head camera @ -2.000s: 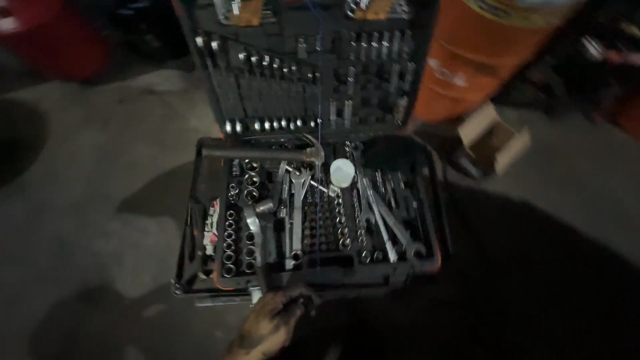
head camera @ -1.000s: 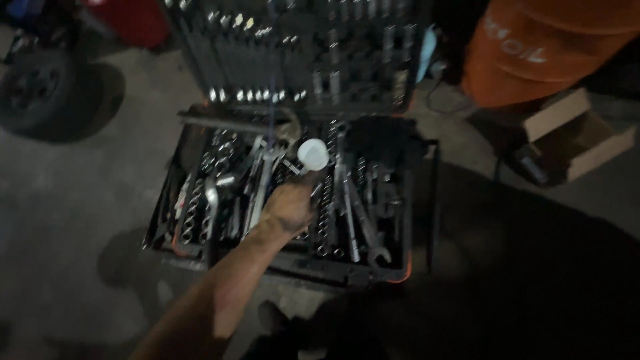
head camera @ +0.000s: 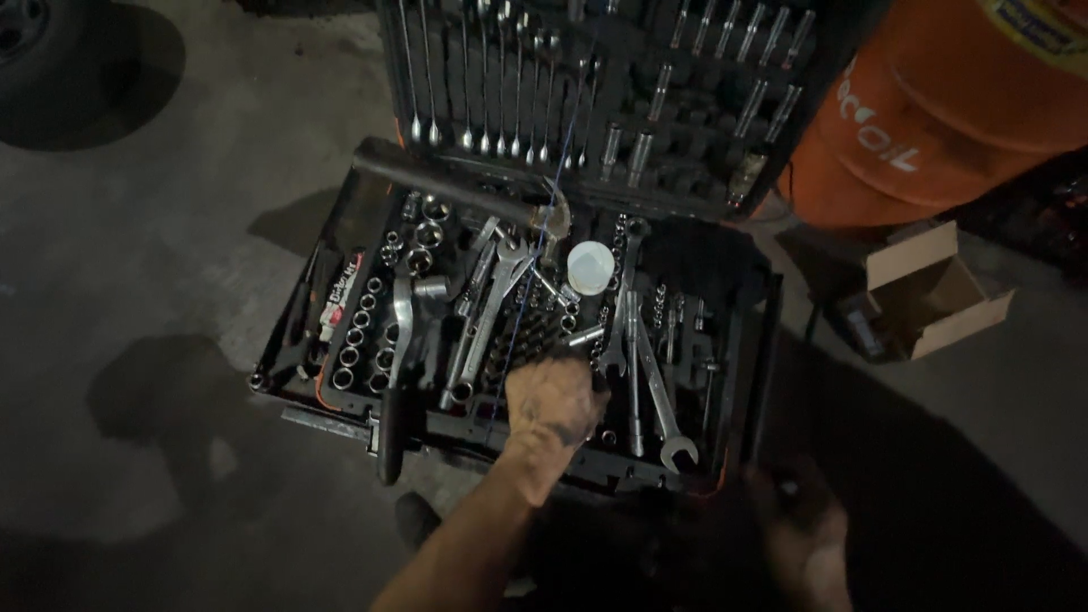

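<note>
My left hand [head camera: 557, 395] is over the lower middle of an open tool case [head camera: 527, 455], its fingers curled down beside a short chrome piece [head camera: 585, 335]; whether it grips anything is hidden. At the lower right, in shadow, my right hand [head camera: 795, 510] is curled near a small shiny thing, too dark to make out. Around the left hand lie combination wrenches [head camera: 493, 331], a large open-end wrench [head camera: 659, 391], rows of sockets [head camera: 360, 320] and a ratchet with a dark handle [head camera: 401, 323]. A claw hammer [head camera: 459, 191] lies across the case's back edge, near a round white lid [head camera: 591, 267].
The raised case lid [head camera: 544, 93] holds wrenches and long sockets. An orange drum [head camera: 918, 119] stands at the back right, with an open cardboard box [head camera: 935, 289] on the floor before it. A tire [head camera: 93, 76] is at the upper left.
My left hand was farther up, just below the white lid, one second ago; now it is lower in the case. My right hand has come into plain view at the lower right.
</note>
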